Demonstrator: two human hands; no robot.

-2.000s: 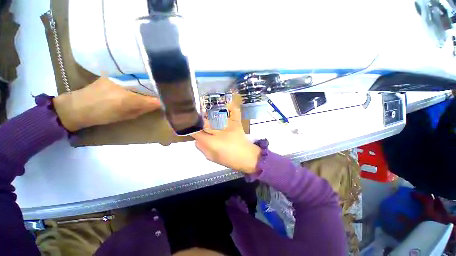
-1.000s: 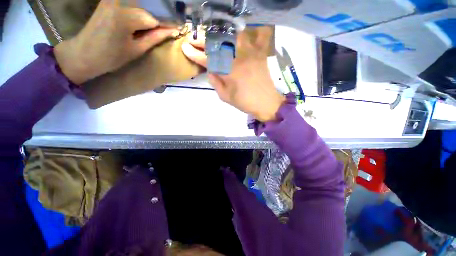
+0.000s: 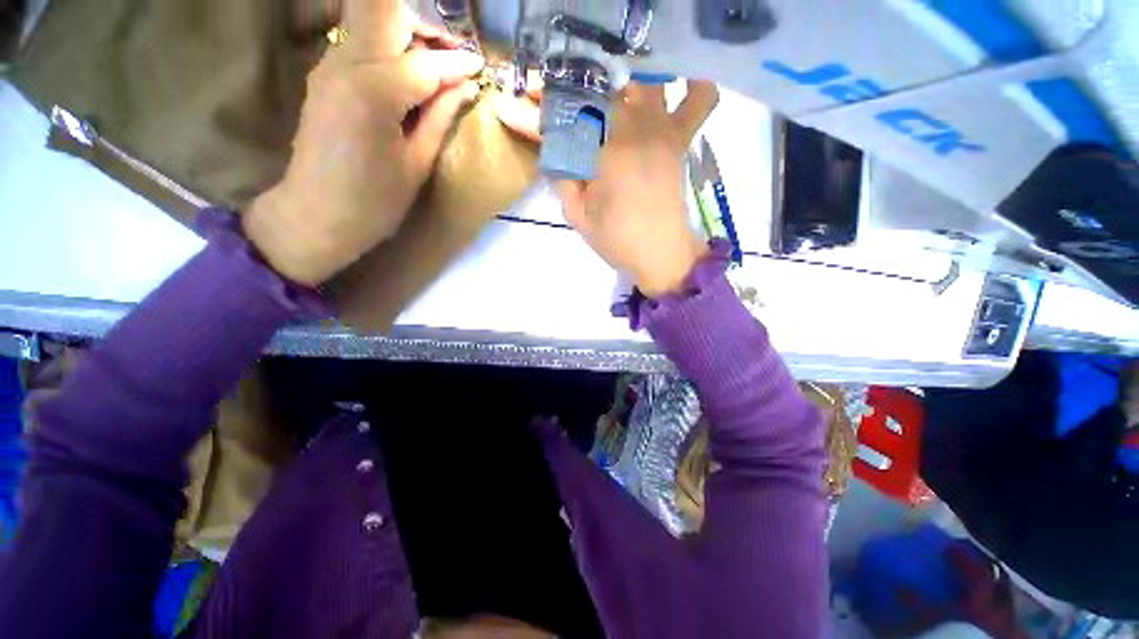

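Observation:
The khaki-brown garment panel [image 3: 162, 94] lies on the white table, with a zipper [image 3: 138, 169] along its front left edge. My left hand [image 3: 344, 162] pinches a fold of the panel between thumb and fingertips just left of the needle area. My right hand [image 3: 631, 187] is at the right of the grey-blue foot attachment [image 3: 575, 135], fingers partly hidden behind it, the thumb low beside it. A fingertip shows on the cloth left of the attachment. The needle and presser foot are not clearly seen. Whether the right hand grips cloth is unclear.
The white machine head [image 3: 824, 63] hangs over the work. Right of my right hand lie thread snips [image 3: 717, 206], a black phone-like rectangle [image 3: 818, 187] and a control panel [image 3: 997, 317]. A red crate [image 3: 892, 443] and khaki pieces [image 3: 231, 468] are below the table edge.
My left hand has moved right and the panel has turned, its zipper edge now slanting nearer the table front. More of the panel shows at left. My right hand stays beside the foot attachment.

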